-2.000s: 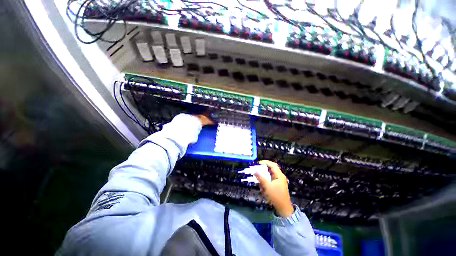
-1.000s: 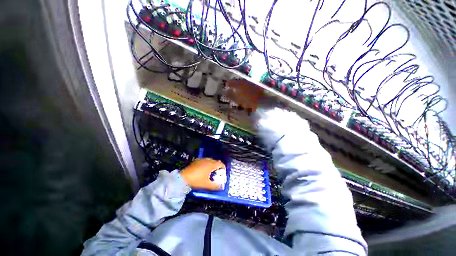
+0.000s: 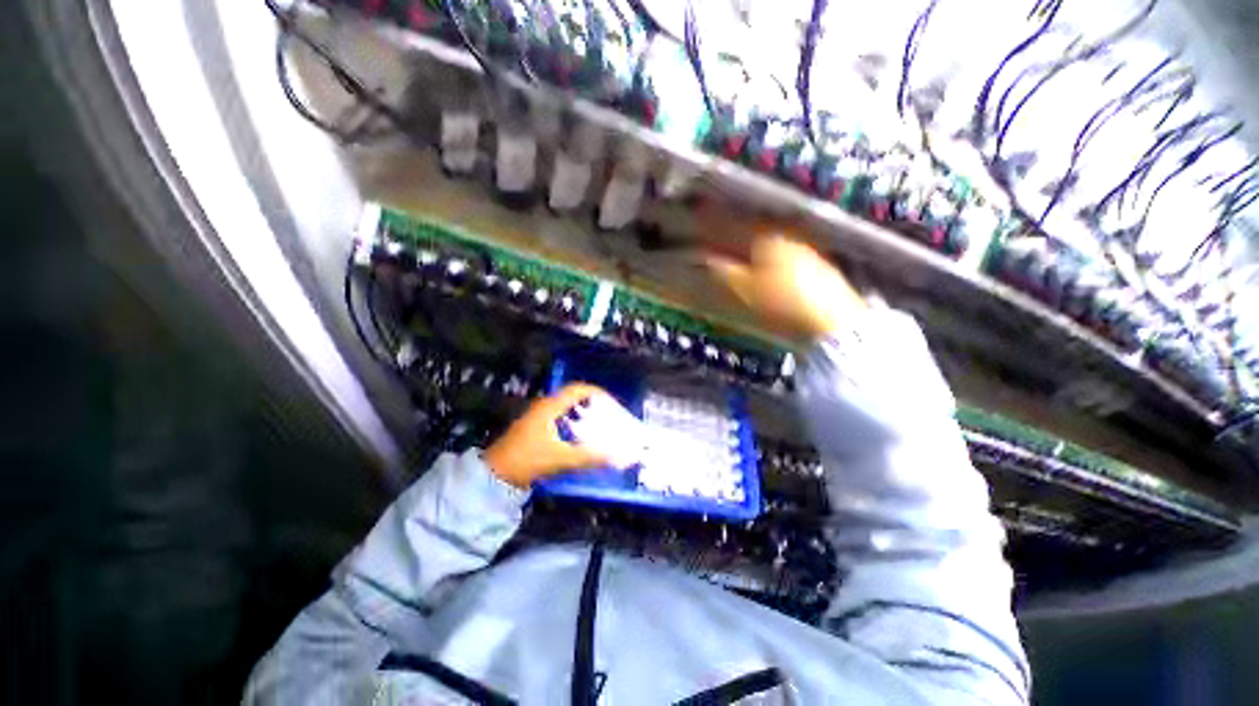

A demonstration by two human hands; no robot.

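The blue plastic tray (image 3: 621, 499) lies on the lower rows with neat rows of white power adapters (image 3: 693, 448) in its right part. My left hand (image 3: 541, 439) is over the tray's left part, its fingers closed around white adapters (image 3: 605, 430). My right hand (image 3: 790, 287) is raised at the socket strip (image 3: 663, 248), right of a row of plugged-in white adapters (image 3: 569, 179). The right hand is blurred, and I cannot tell whether it holds anything.
A green load board (image 3: 483, 255) runs below the socket strip. Another board edge with red and green parts (image 3: 828, 186) runs above it. Black leads (image 3: 1015, 90) loop over the bright upper shelf. The pale cabinet frame (image 3: 207, 179) curves down on the left. Dark cable rows lie around the tray.
Since the last earlier frame, my right hand has shifted right and a little down from the upper adapters, uncovering more of them. My left hand stays over the tray. The view has shifted slightly.
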